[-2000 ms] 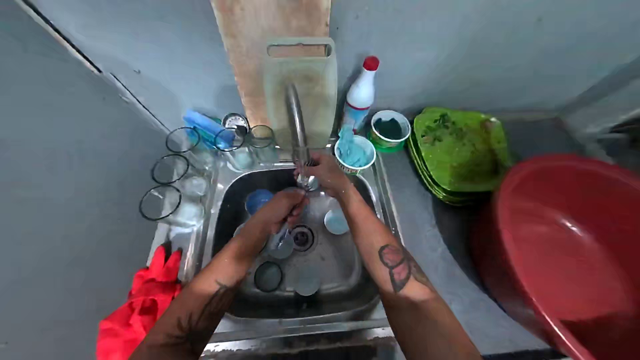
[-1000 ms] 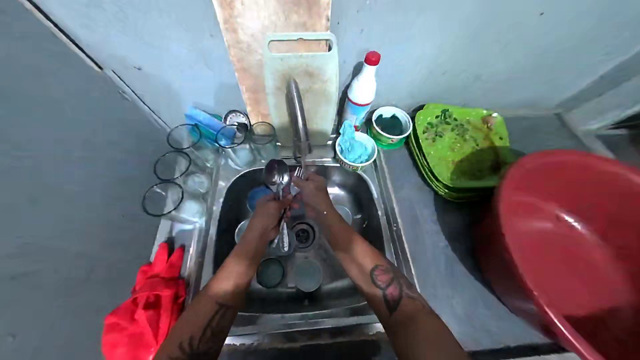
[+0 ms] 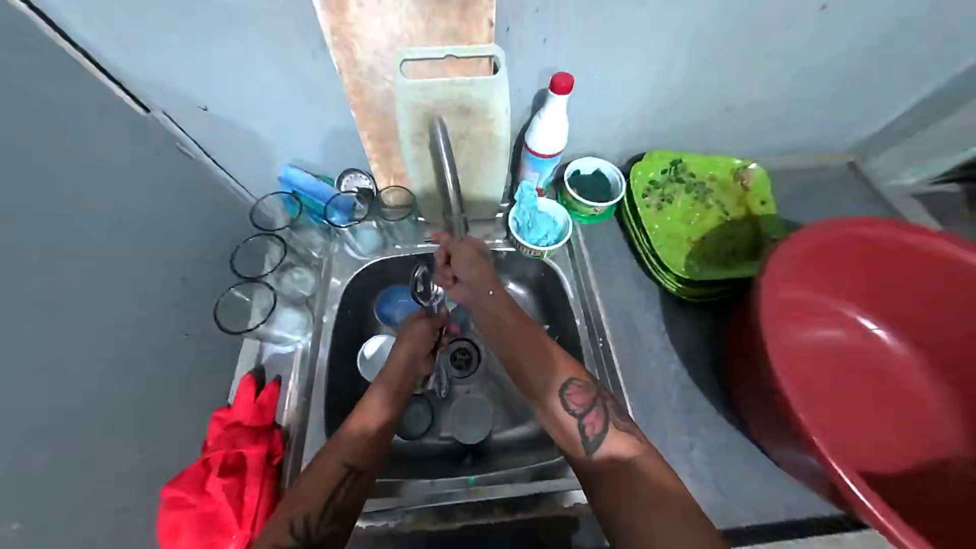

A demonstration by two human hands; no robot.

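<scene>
Over the stainless steel sink (image 3: pixel 526 450), my left hand (image 3: pixel 425 335) grips a bunch of metal spoons (image 3: pixel 424 285) by the handles, bowls upward. My right hand (image 3: pixel 465 267) is at the base of the curved metal faucet (image 3: pixel 448 171), fingers bent; whether it grips anything there is hidden. Below my hands the basin holds a blue bowl (image 3: pixel 395 305), a white cup (image 3: pixel 374 357), a dark-rimmed cup (image 3: pixel 415 416) and a pale round container (image 3: pixel 470 419), around the drain (image 3: pixel 463 357).
Several clear glasses (image 3: pixel 258 257) and red rubber gloves (image 3: pixel 229 465) lie left. Behind stand a cutting board (image 3: pixel 455 137), a white bottle (image 3: pixel 547 130), a tub with a blue cloth (image 3: pixel 538 225) and a tub with a dark pad (image 3: pixel 592 188). Green plates (image 3: pixel 701 206) and a red basin (image 3: pixel 869 343) are right.
A second ago both hands were together at the spoons. My right hand has moved away from them to the faucet's base, while the spoons remain in my left hand.
</scene>
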